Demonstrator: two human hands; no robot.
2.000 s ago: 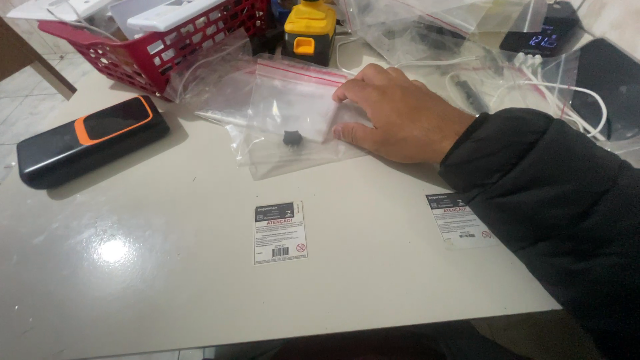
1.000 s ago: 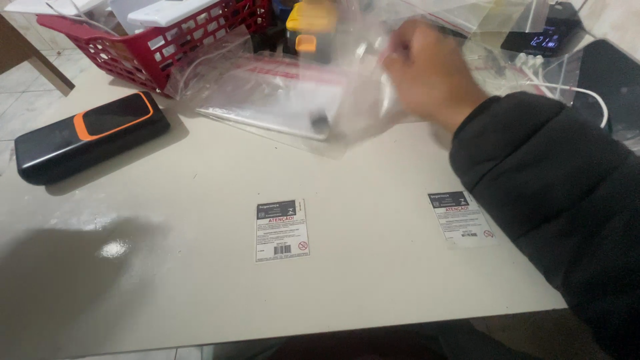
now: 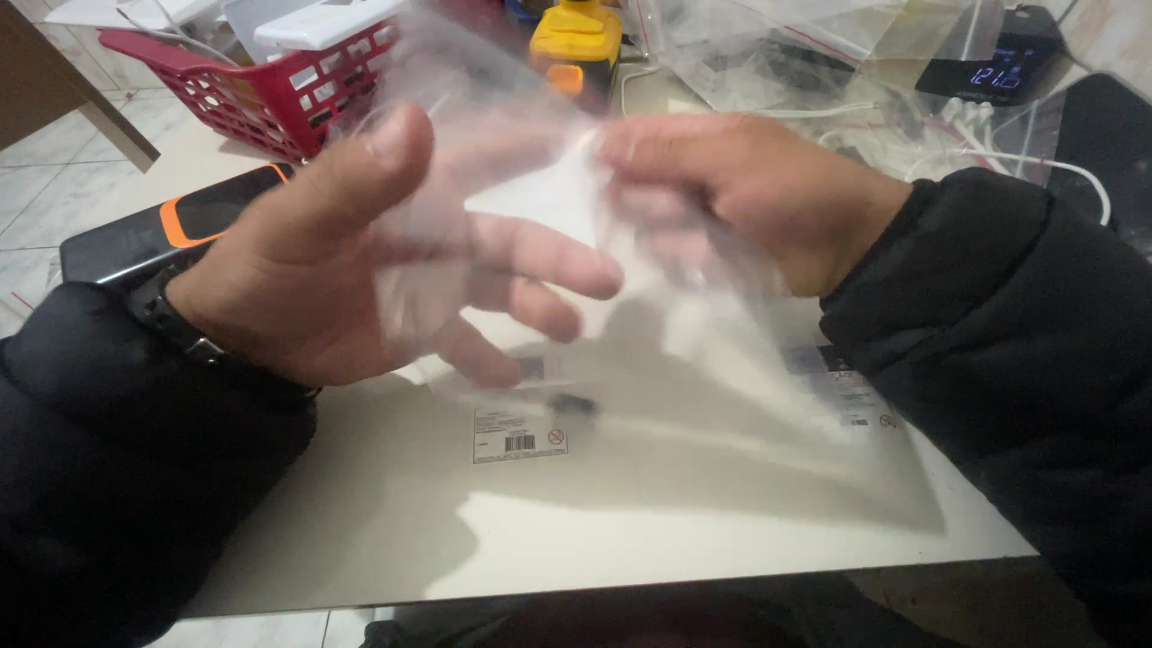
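Note:
My right hand (image 3: pixel 738 180) pinches a clear plastic bag (image 3: pixel 720 351) by its upper part, above the middle of the table. A small dark piece (image 3: pixel 572 405) shows blurred at the bag's lower part. My left hand (image 3: pixel 360 252), with a black strap at the wrist, is spread palm up against or behind the film, its fingers apart; motion blur hides the exact contact. Below the bag lies a printed label (image 3: pixel 520 441), its upper part seen through the film. Another printed label (image 3: pixel 850 391) lies near my right sleeve, partly covered by the bag.
A red plastic basket (image 3: pixel 243 103) holding white items stands at the back left, near a black and orange device (image 3: pixel 189 220). Behind the bag is a yellow and black battery tool (image 3: pixel 576 45). More plastic bags, white cables (image 3: pixel 981 144) and a lit digital display (image 3: pixel 990 72) fill the back right.
My right hand has lifted the clear bag off the pile at the back and brought it over the table's middle. My left hand has come into view beside it.

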